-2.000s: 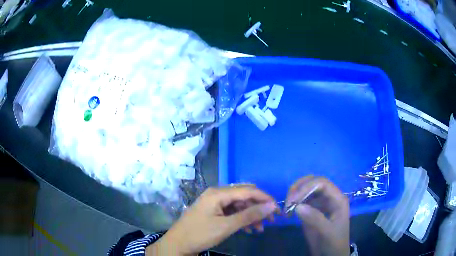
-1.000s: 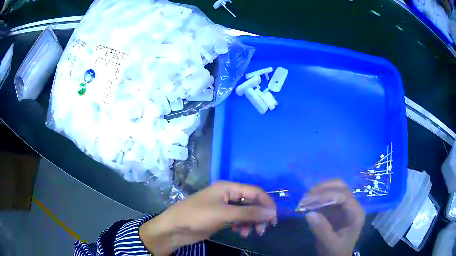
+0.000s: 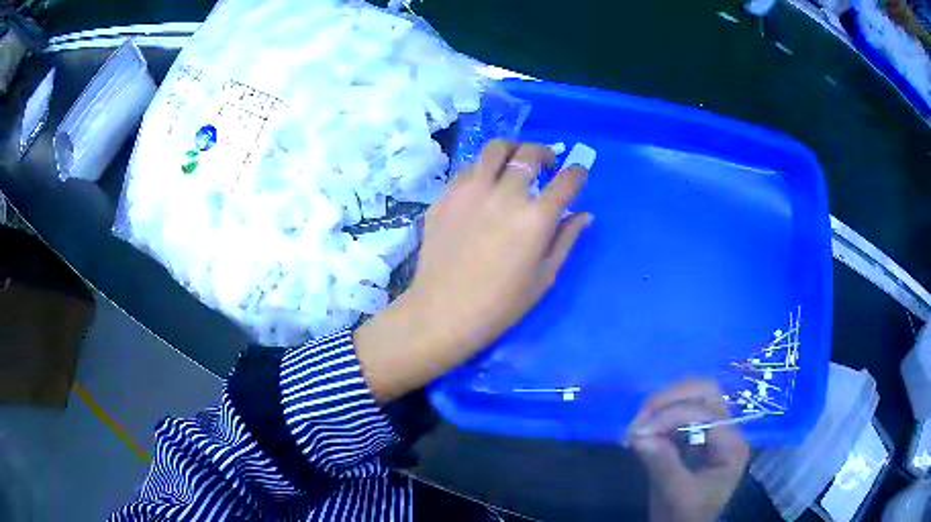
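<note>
My left hand (image 3: 490, 250) reaches over the upper left of the blue tray (image 3: 653, 296), on the group of white plastic housings (image 3: 579, 158). Its fingers cover most of them, and whether it grips one is hidden. My right hand (image 3: 694, 444) is at the tray's near edge and pinches a thin stem with a small white collar (image 3: 697, 436). One loose stem (image 3: 569, 394) lies along the tray's near edge, left of my right hand. Several more stems (image 3: 761, 382) lie in the near right corner.
The large clear bag of white housings (image 3: 276, 173) stands left of the tray, its open side against it. Clear plastic packs (image 3: 102, 117) lie at the far left, and more (image 3: 832, 438) right of the tray. A green belt (image 3: 633, 41) runs behind. A cardboard box (image 3: 41, 342) is lower left.
My left hand has moved up and forward from the tray's near edge to the housings. My right hand stays near the edge with a stem. The view has shifted slightly.
</note>
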